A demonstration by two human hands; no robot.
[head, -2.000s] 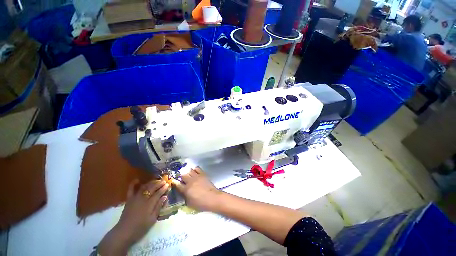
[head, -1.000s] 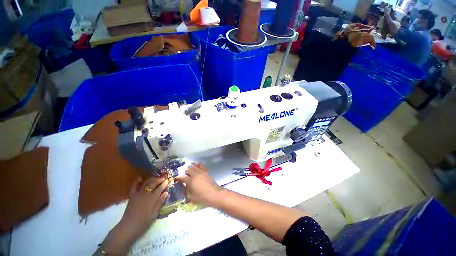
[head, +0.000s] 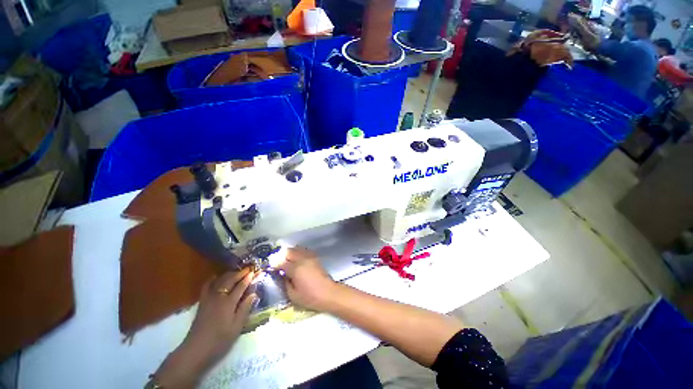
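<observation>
A brown leather-like panel (head: 156, 277) lies on the white table, left of and partly behind the head of the cream-white sewing machine (head: 327, 190). My left hand (head: 220, 308) lies at the panel's right edge, fingertips at the lit presser foot (head: 262, 258). My right hand (head: 304, 279) is just right of the needle area, fingers bent close to the foot. What its fingertips hold is hidden by glare and the hand. The shiny needle plate (head: 270, 292) shows between my hands. Metal snips with red ribbon-like handles (head: 403, 260) lie below the arm.
Another brown panel (head: 34, 285) lies at the far left. A yellow strip (head: 281, 315) runs along the table by the plate. Blue bins (head: 205, 137) stand behind the table, thread cones (head: 376, 34) on a stand. A person in blue (head: 634, 57) sits at the back right.
My hands stay near the needle with only slight shifts of the fingers. The glow at the needle has turned from orange to whiter. The camera view has shifted slightly.
</observation>
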